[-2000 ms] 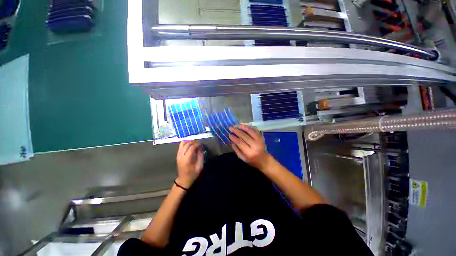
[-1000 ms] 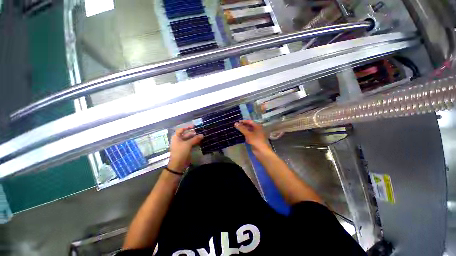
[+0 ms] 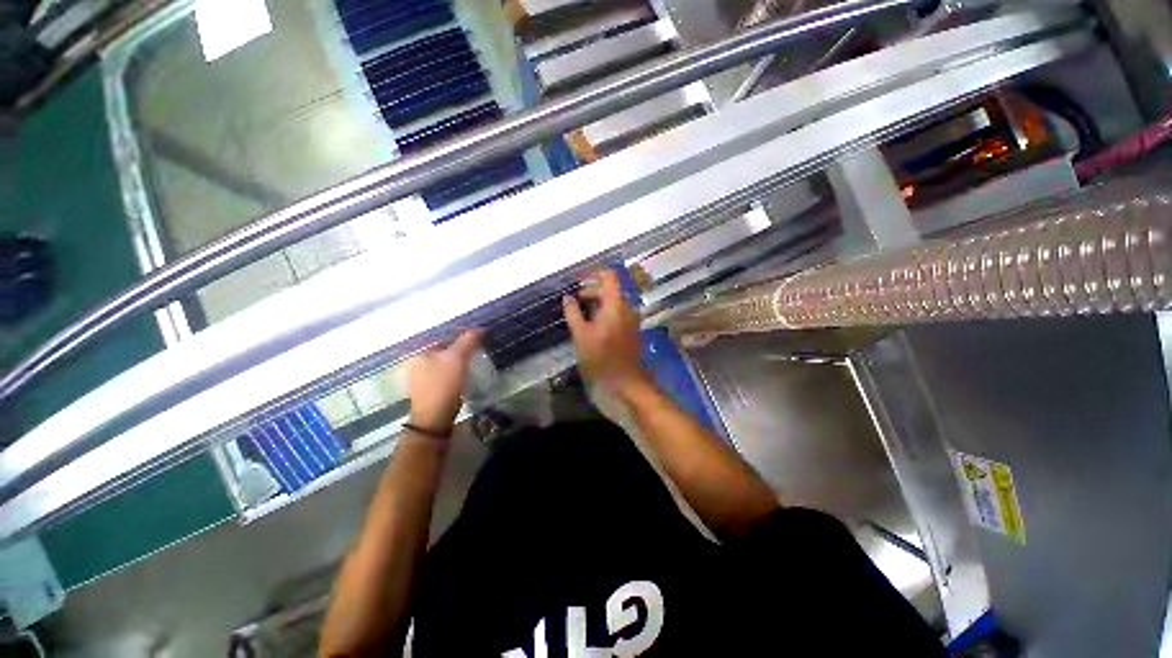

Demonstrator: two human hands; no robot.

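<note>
A dark solar cell piece with fine silvery lines (image 3: 530, 329) lies between my hands, just below the bright frame rail, over the end of the belt. My left hand (image 3: 441, 381) is at its left edge, with the fingers partly hidden under the rail. My right hand (image 3: 604, 332) has its thumb and fingertips on the upper right edge of the dark cells. How many cells lie there cannot be told. A blue cell with bright lines (image 3: 294, 445) lies apart at the lower left, behind the rail's near edge.
The aluminium rail (image 3: 540, 212) and a round steel bar (image 3: 321, 190) cross above my hands. Belts with dark cells (image 3: 431, 84) run behind them. A ribbed hose (image 3: 951, 264) is at the right. A green surface (image 3: 142, 504) is at the left, a glowing orange part (image 3: 983, 152) upper right.
The view has turned and shifted a little. The dark cell shows lower contrast and sits closer under the rail. My left hand has moved forward beneath the rail; my right fingers have moved up along the cell.
</note>
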